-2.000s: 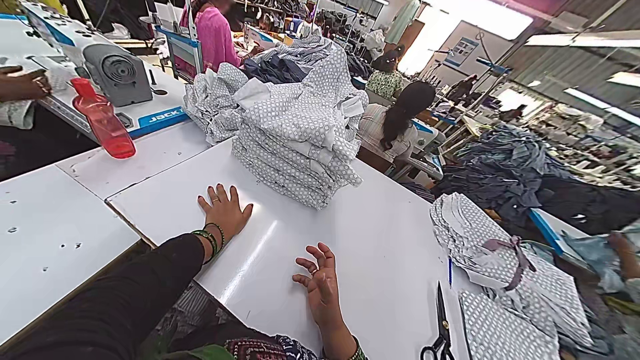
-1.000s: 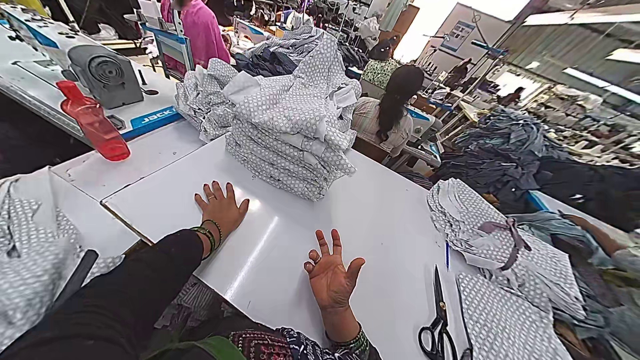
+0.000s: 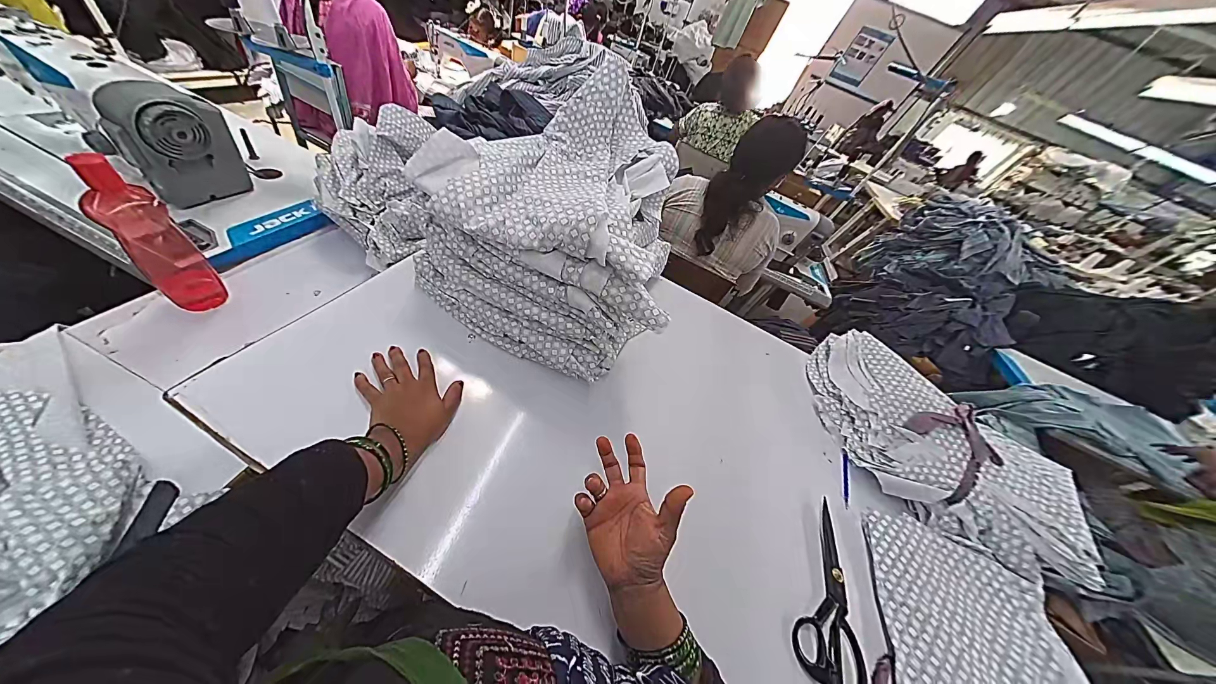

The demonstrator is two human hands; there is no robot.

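My left hand [image 3: 410,401] lies palm down with spread fingers on the white table [image 3: 741,418], holding nothing. Palm up, with two fingers partly curled, my right hand [image 3: 629,527] is empty near the table's front middle. Beyond both hands rises a stack of folded grey-and-white patterned fabric [image 3: 541,275], with loose crumpled pieces on top. Black-handled scissors [image 3: 832,598] lie to the right of my right hand, below a blue pen [image 3: 845,478]. A fabric bundle tied with a mauve strip [image 3: 959,446] and a flat patterned piece [image 3: 959,598] lie at the right edge.
A sewing machine [image 3: 171,133] stands at the upper left, with a red plastic bottle [image 3: 152,233] by it. Patterned fabric [image 3: 57,494] hangs at the left edge. A seated person [image 3: 731,204] works beyond the table. Dark garments [image 3: 950,285] are heaped behind it on the right.
My right hand has turned its palm up and spread its fingers more. Patterned fabric has come into view at the left edge. My left hand stays flat on the table.
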